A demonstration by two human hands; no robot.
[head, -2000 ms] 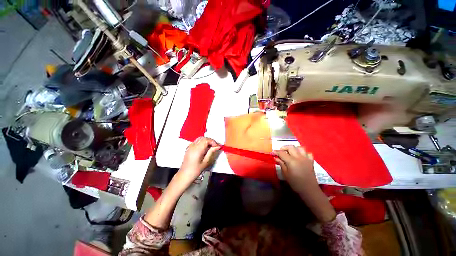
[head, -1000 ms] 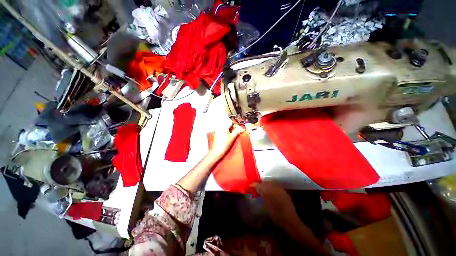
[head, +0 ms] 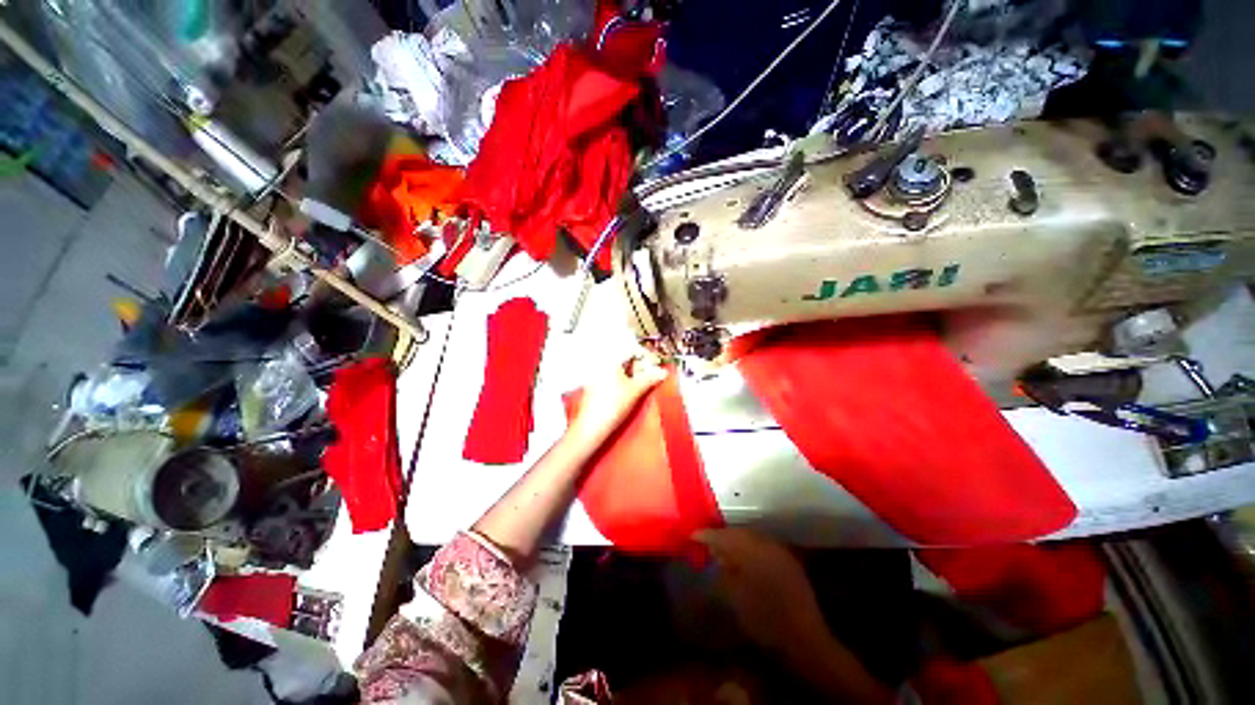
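The small red-orange panel (head: 626, 482) lies left of and below the needle area, with a narrow darker red band (head: 685, 461) running down its right side. My left hand (head: 619, 393) is at the presser foot (head: 699, 351), its fingers on the top end of the panel and band. My right hand (head: 736, 558) is in shadow at the table's front edge, holding the lower end of the band. The large red panel (head: 908, 434) lies under the arm of the cream sewing machine (head: 881, 255), right of the needle.
Stacked red cut pieces (head: 507, 382) lie left of the needle, and a second stack (head: 363, 444) lies at the table's left edge. A red fabric heap (head: 551, 152) and orange fabric (head: 409, 200) are behind. Small tools (head: 1135, 413) lie at the right. A slanted pole (head: 207, 186) stands upper left.
Since two seconds ago, the panel and band have turned from lying across to running toward the needle. My left hand moved up to the presser foot, my right hand down to the table edge.
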